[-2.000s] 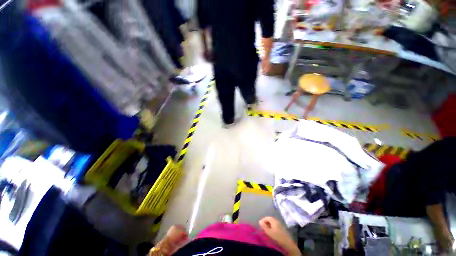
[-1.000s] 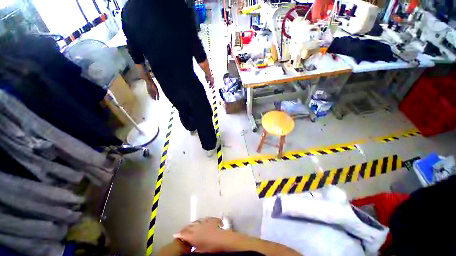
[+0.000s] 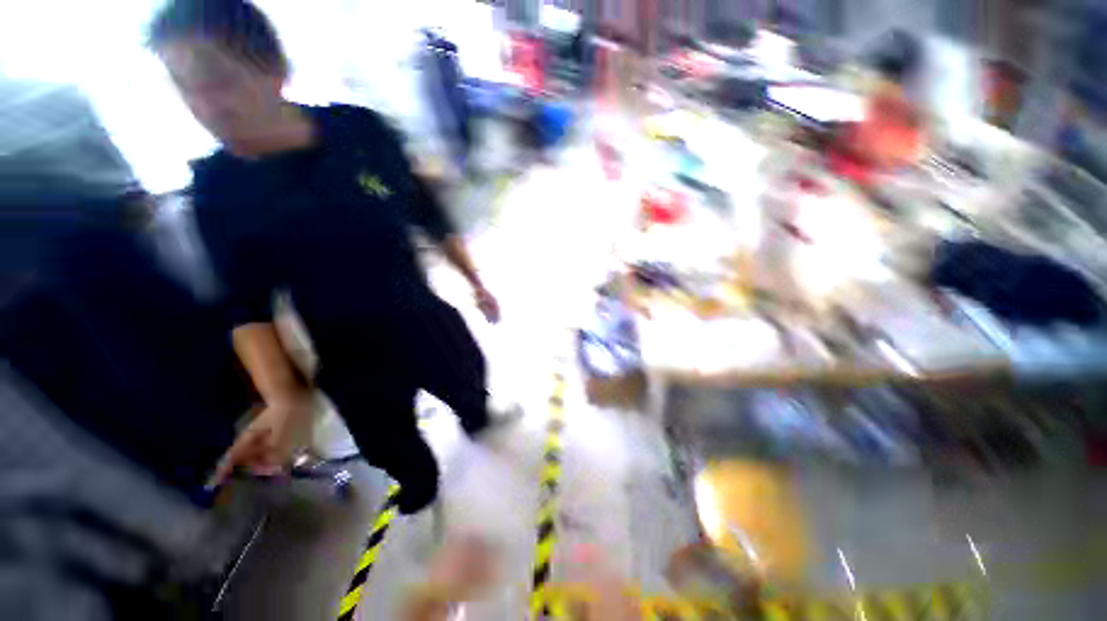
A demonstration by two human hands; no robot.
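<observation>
My left hand (image 3: pixel 459 575) is a small, blurred, skin-coloured shape at the bottom edge. My right hand (image 3: pixel 597 580) is a fainter blurred shape to its right, partly cut off by the bottom edge. Their fingers cannot be made out, and no held object can be made out in either. The two hands appear apart. No work piece shows between them.
A person (image 3: pixel 328 231) in dark clothes stands ahead on the left, one hand extended low. Dark and grey garments (image 3: pixel 97 352) hang at the left. Yellow-black floor tape (image 3: pixel 549 485) runs ahead. A cluttered work table (image 3: pixel 838 364) and a blurred yellow stool (image 3: pixel 753 510) are right.
The view has tilted up and blurred. The person, earlier facing away, now faces my side. My hands, earlier together at the bottom, now appear apart. The white cloth is out of view.
</observation>
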